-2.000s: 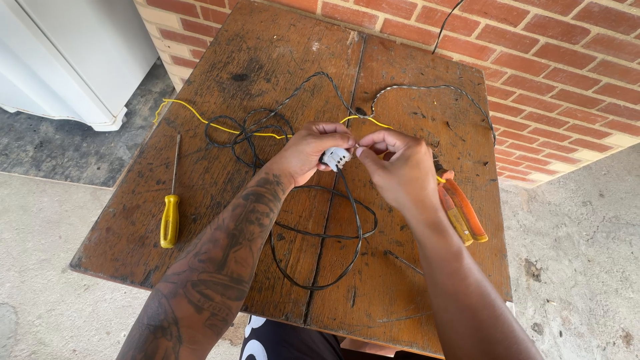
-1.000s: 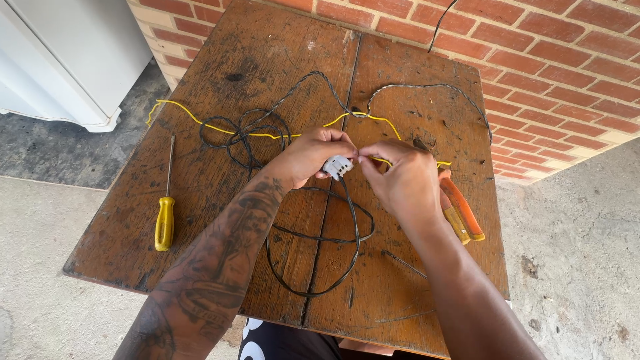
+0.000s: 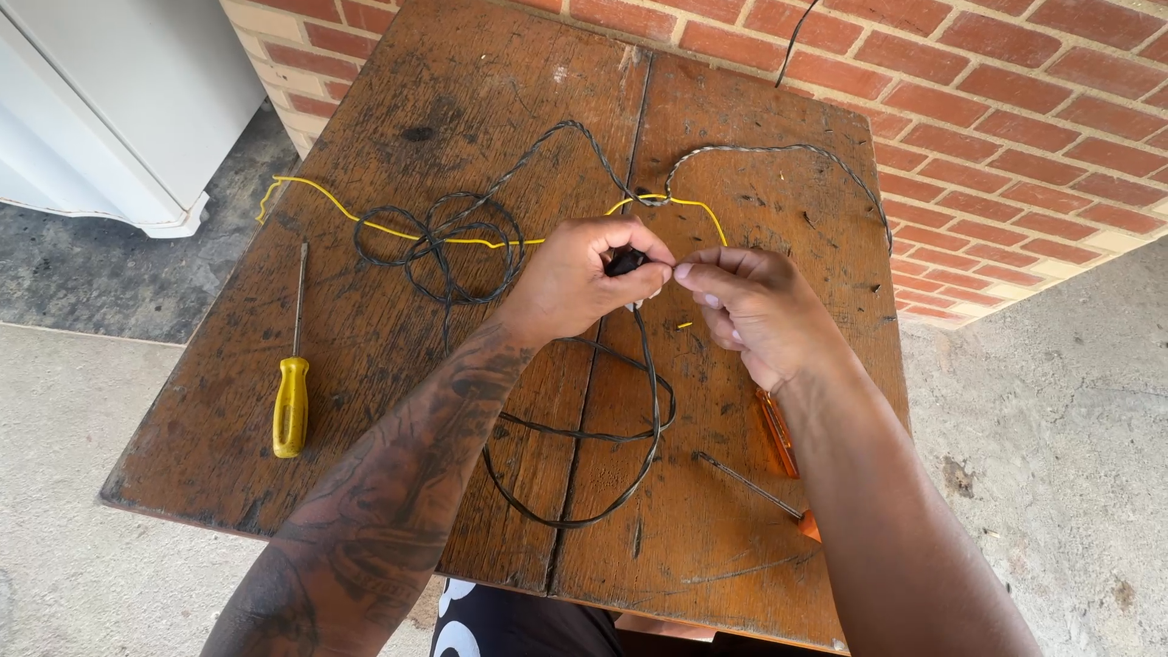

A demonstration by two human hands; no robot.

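My left hand (image 3: 589, 278) holds a small electrical fitting (image 3: 625, 263), its black part between thumb and fingers and a bit of light grey below. My right hand (image 3: 748, 306) is just right of it, thumb and forefinger pinching a thin wire end, mostly hidden by the fingertips. A dark twisted two-core cable (image 3: 655, 392) hangs from below the fitting and loops over the wooden table (image 3: 365, 365). Behind the hands runs a yellow wire (image 3: 392, 231), its right part passing behind my right hand. A short yellow piece (image 3: 684, 325) lies under the hands.
A yellow-handled screwdriver (image 3: 291, 401) lies at the left. Near my right forearm are an orange tool handle (image 3: 776, 433), partly covered, and an orange-handled screwdriver (image 3: 753, 485). Coiled cable (image 3: 438, 246) lies behind my left hand. A brick wall (image 3: 1013, 100) borders the table's far side.
The fitting has turned in my left hand: its light grey face with dark openings showed before, and now mostly black shows. My right forearm now covers more of the orange-handled tool.
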